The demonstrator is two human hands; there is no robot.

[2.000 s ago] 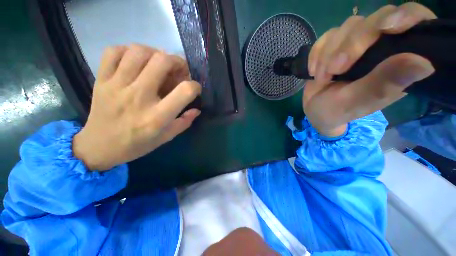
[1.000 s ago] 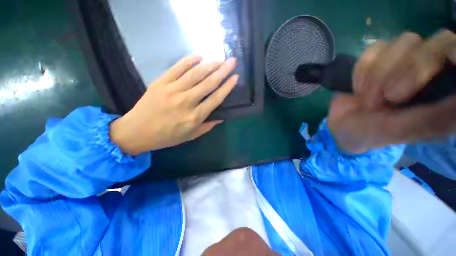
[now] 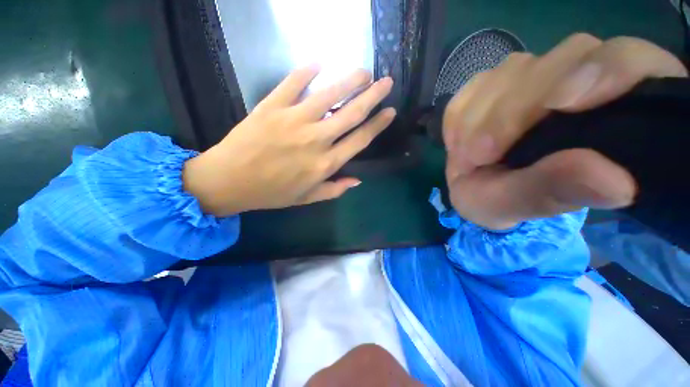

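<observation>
The open tablet body with its shiny silver plate lies in the black fixture tray at the top centre, cut off by the upper edge. My left hand lies spread over the near end of the plate, fingers apart, holding nothing. My right hand is shut on the thick black electric screwdriver, whose dark nose points left to the tray's right edge. The bit tip cannot be made out. The round grey screw tray is partly hidden behind my right hand.
The glossy dark green bench mat lies under the work, with glare at the left. A white surface shows at the lower right, with blue cloth and a dark thing beside it. A thin black cable shows at the upper right corner.
The fixture tray and screw tray appear further right in view. My left hand has gone from curled fingers to lying spread. The screwdriver nose has moved from over the screw tray to the fixture's right edge.
</observation>
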